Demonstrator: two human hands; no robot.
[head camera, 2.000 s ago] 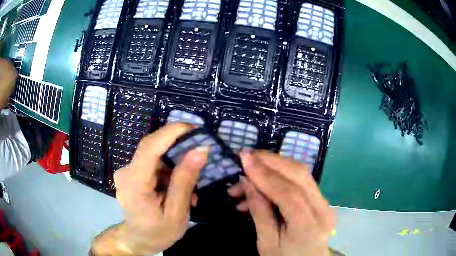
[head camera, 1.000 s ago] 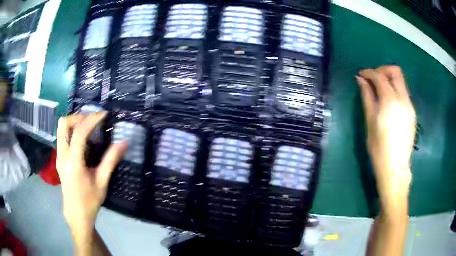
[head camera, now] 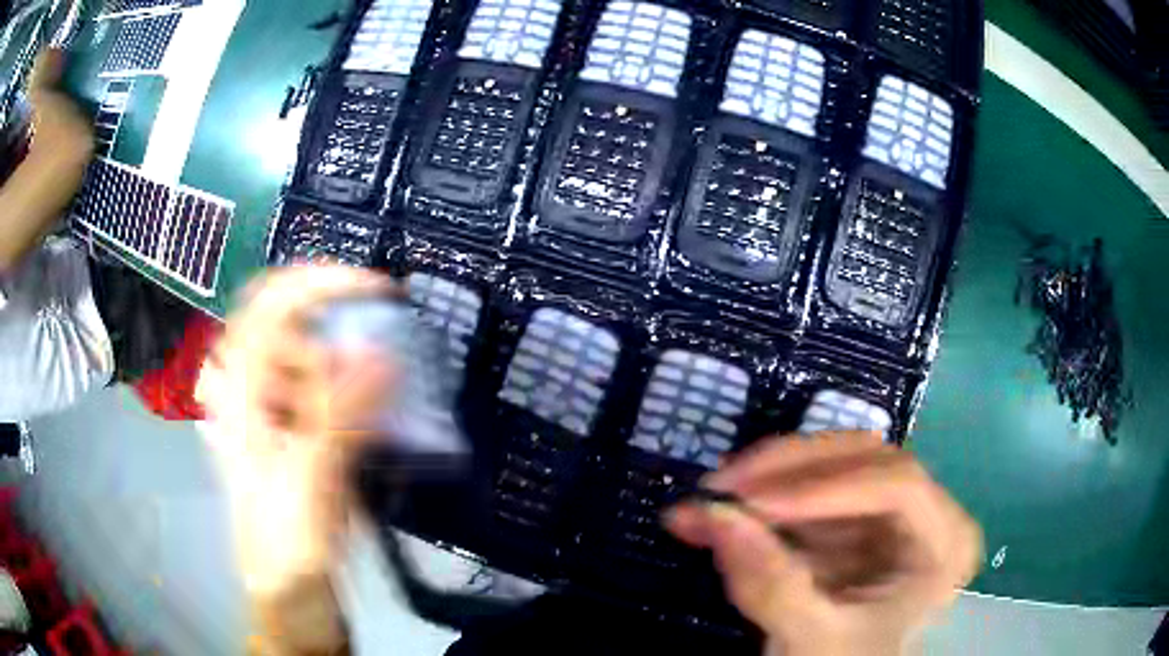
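My left hand (head camera: 301,397) is blurred and holds a keypad housing (head camera: 404,372) with pale keys above the lower left of the tray. My right hand (head camera: 833,532) is over the lower right part of the tray, thumb and forefinger pinching a tiny thin black piece (head camera: 718,496), likely a rubber plug. The black blister tray (head camera: 641,285) lies in front of me, with keypad housings such as this one (head camera: 559,372) seated in its pockets. The housing's far side is hidden by blur and my fingers.
A heap of loose black plugs (head camera: 1074,336) lies on the green bench (head camera: 1013,474) right of the tray. At the left are striped sheets (head camera: 154,224), a neighbouring worker's arm (head camera: 49,160) and a red object (head camera: 180,374).
My left hand has lifted a housing from the tray's left. My right hand has come from the plug heap to over the tray with a small black piece. The tray appears shifted right in view.
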